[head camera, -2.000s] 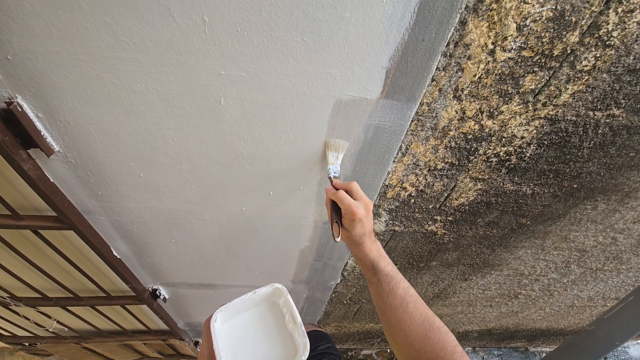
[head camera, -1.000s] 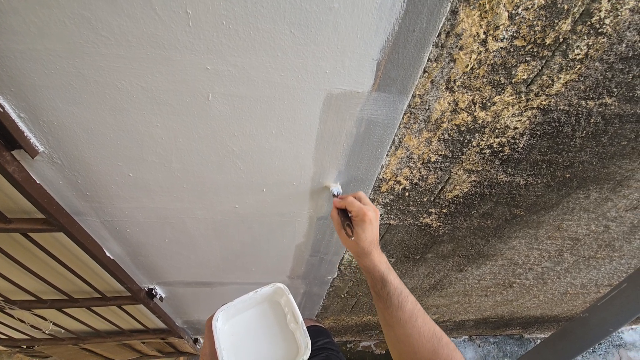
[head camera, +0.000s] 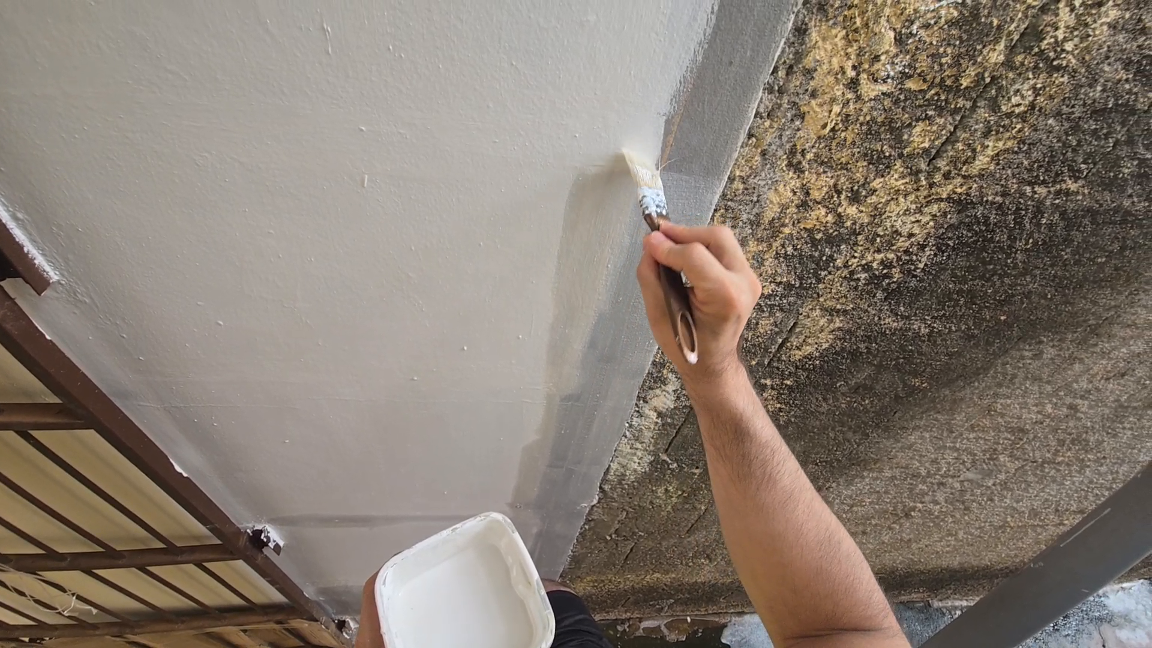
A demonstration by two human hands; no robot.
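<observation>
My right hand (head camera: pixel 706 292) grips the dark handle of a paintbrush (head camera: pixel 650 191). The brush's pale bristles touch the wall (head camera: pixel 378 252) where its light paint meets the grey strip (head camera: pixel 720 117) along the wall's edge. White paint is smeared over the ferrule. At the bottom, my left hand (head camera: pixel 368 616) holds a square white plastic tub (head camera: pixel 387 598) from its left side; most of that hand is hidden behind the tub. White paint (head camera: pixel 463 598) lies inside, and the tub's rim is coated with it.
Rough, stained brown and yellow concrete (head camera: pixel 900 297) borders the grey strip on the right. A brown metal grille (head camera: pixel 171 486) stands at lower left, with a paint-spotted bracket (head camera: pixel 264 538) on its frame. A grey metal bar (head camera: pixel 1048 562) crosses the lower right corner.
My right hand has moved up along the grey strip with the brush since one second ago. The tub stays low in view, at my left hand.
</observation>
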